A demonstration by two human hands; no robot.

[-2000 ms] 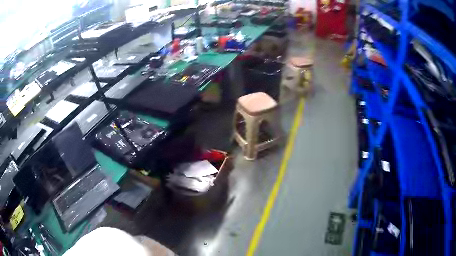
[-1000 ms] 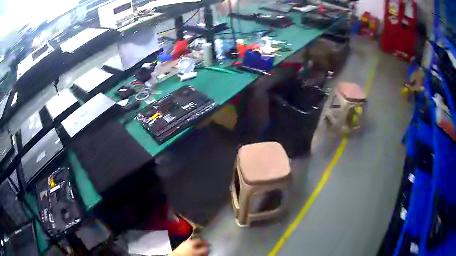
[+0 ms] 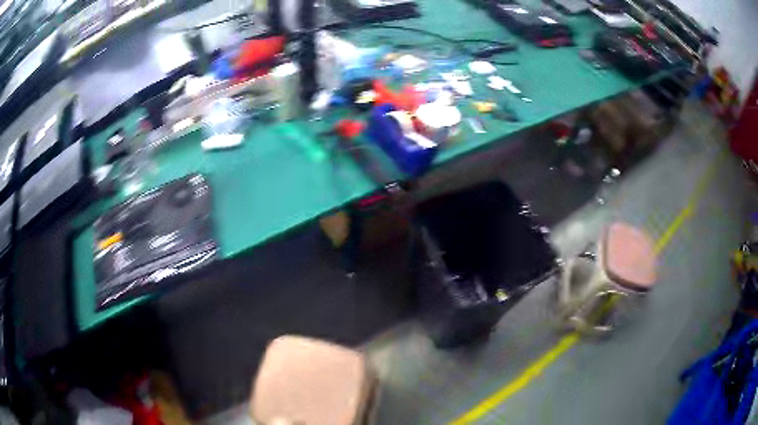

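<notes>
Neither of my hands shows in the picture. An opened laptop base (image 3: pixel 158 236), dark with a small yellow-orange patch near its left edge, lies on the green bench mat (image 3: pixel 274 187) at the left. A large matte black slab (image 3: pixel 43 286) lies left of it; I cannot tell what it is. A dark blue bin (image 3: pixel 397 143) stands near the bench's front edge, with red and white items around it. The view is blurred by motion.
A stool (image 3: pixel 312 383) stands at the bottom centre, cut off by the edge. Another stool (image 3: pixel 629 256) stands at the right by a yellow floor line (image 3: pixel 532 369). A black crate (image 3: pixel 490 236) is below the bench edge. Blue racking (image 3: pixel 719 373) is at the lower right.
The view has moved forward along the bench, so the opened base and near stool sit lower and further left. The hand or fingertips seen at the bottom a second ago are out of view.
</notes>
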